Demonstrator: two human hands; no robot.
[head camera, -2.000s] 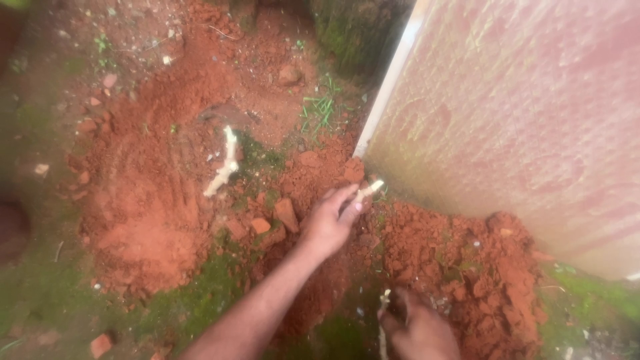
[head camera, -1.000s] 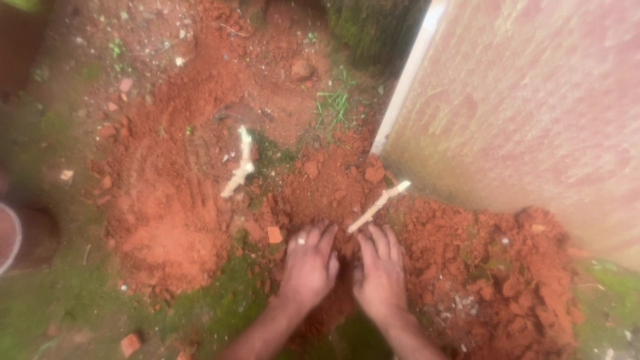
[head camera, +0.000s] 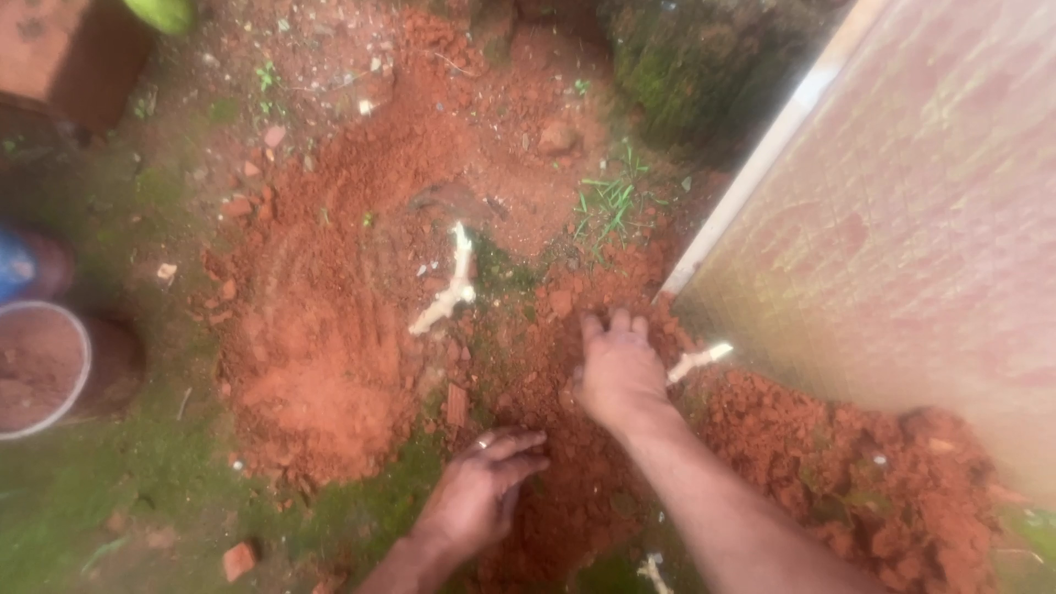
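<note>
My right hand (head camera: 623, 371) presses palm down on loose red soil (head camera: 528, 363) near the foot of the wall, its fingertips in the dirt. Just right of it a pale stem cutting (head camera: 700, 360) slants out of the soil, its lower end hidden by the hand. Lower and to the left, my left hand (head camera: 491, 483), with a ring on one finger, hovers at or just over the soil, fingers apart and holding nothing visible. Another pale, knobbly cutting (head camera: 452, 289) lies on the ground up and left of both hands. Part of a third light piece (head camera: 654, 573) shows at the bottom edge.
A tiled wall or panel (head camera: 891, 231) with a pale edge stands at the right, a heap of red clods (head camera: 866, 478) below it. At the left are a soil-filled pot (head camera: 41, 371), a blue object (head camera: 21, 264) and a brick-like block (head camera: 70, 58). A mossy mass (head camera: 685, 74) is at the top.
My hands were side by side at the soil below the slanting cutting; now the right hand is farther forward, close beside that cutting, and the left is lower and apart. Two seconds ago my left hand held a cutting.
</note>
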